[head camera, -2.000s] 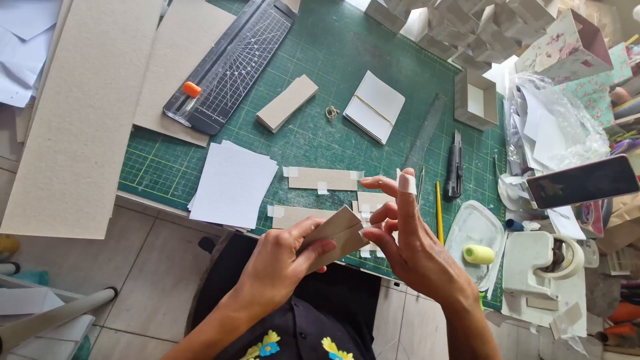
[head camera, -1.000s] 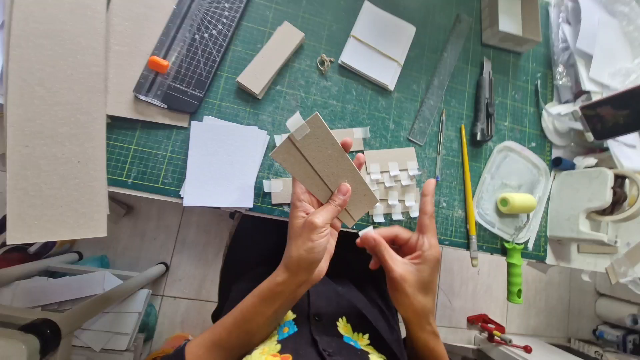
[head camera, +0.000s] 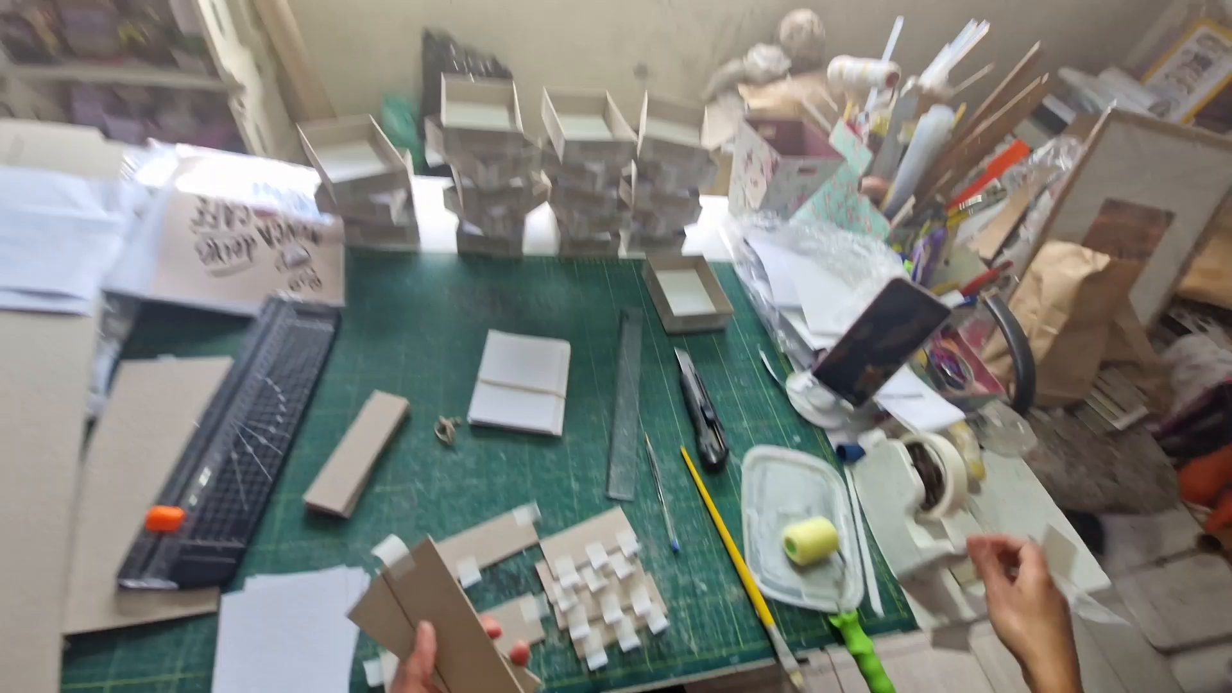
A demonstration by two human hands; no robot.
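At the bottom, my left hand holds two overlapping cardboard strips, the thumb on their face and fingertips at the far edge. A piece of whitish tape sticks out from their upper end. Just right of them on the mat lie flat cardboard pieces with tape tabs and a stack of pieces with several rows of white tabs. My right hand is beside the tape dispenser, which bears a tape roll; its fingers are curled, and whether they hold anything is unclear.
On the green cutting mat are a paper trimmer, white paper, a ruler, a cutter knife, a brush and a plastic tray with a yellow foam roller. Open cardboard boxes are stacked behind. A phone stands at right.
My right hand has moved away from the cardboard strips, rightwards to the tape dispenser. My left hand still holds the strips. The view has tilted up, showing the stacked boxes and wall.
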